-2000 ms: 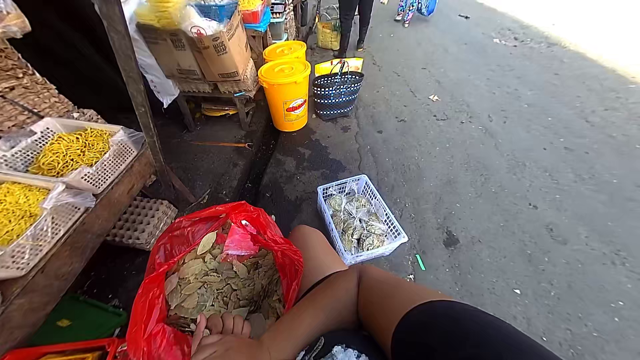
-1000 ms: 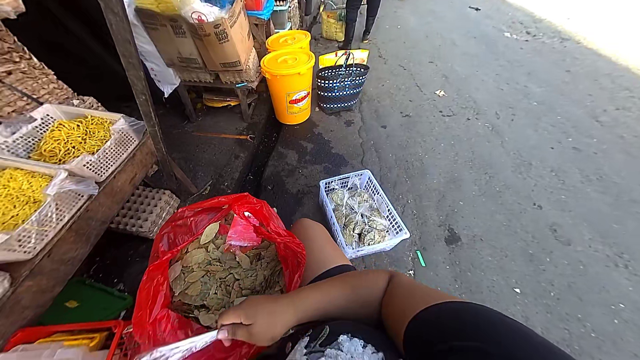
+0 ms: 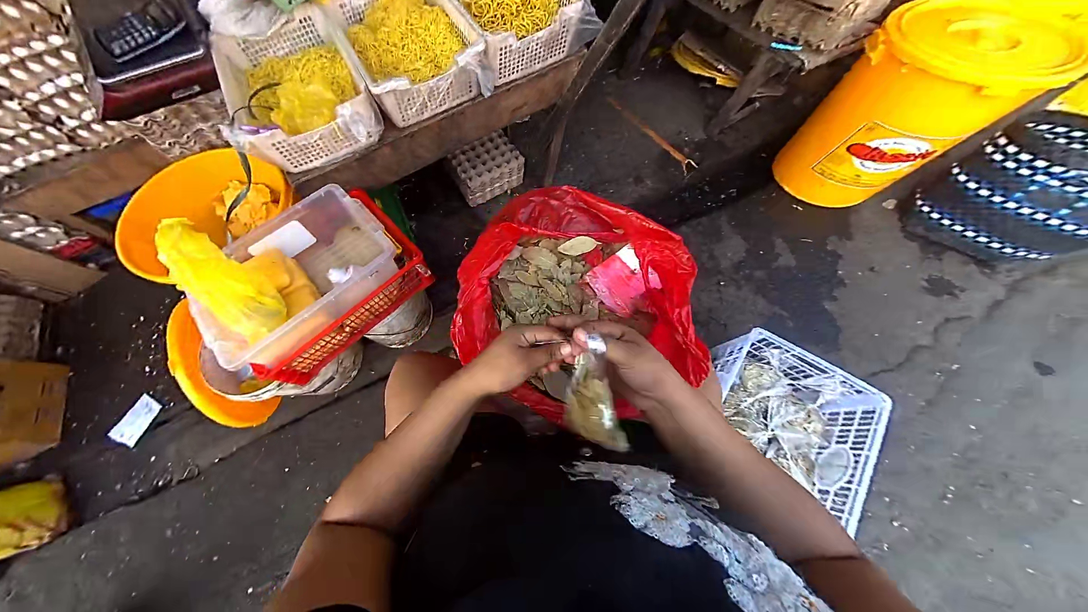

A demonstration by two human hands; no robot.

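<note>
A red plastic bag (image 3: 484,293) full of dried leaves (image 3: 544,280) stands open in front of my lap, with a pink packet (image 3: 622,280) on the leaves. Above its near rim, my left hand (image 3: 525,355) and my right hand (image 3: 625,348) meet with fingertips pinched together. Between them, a small clear plastic bag (image 3: 593,408) with leaves inside hangs by its gathered neck, held by my right hand. My left fingers touch the neck too; whether they grip it is hard to tell.
Right of my knee is a white plastic crate (image 3: 869,425) with filled clear bags. Left are a clear plastic tub (image 3: 374,225) over a red basket (image 3: 416,272) and orange buckets (image 3: 140,225). Noodle baskets (image 3: 429,98) line a wooden bench; a yellow lidded bin (image 3: 850,127) stands upper right.
The view has swung left and down. One hand was at the red bag earlier, lately with clear plastic by it; now both hands are together above the near rim with a small filled bag.
</note>
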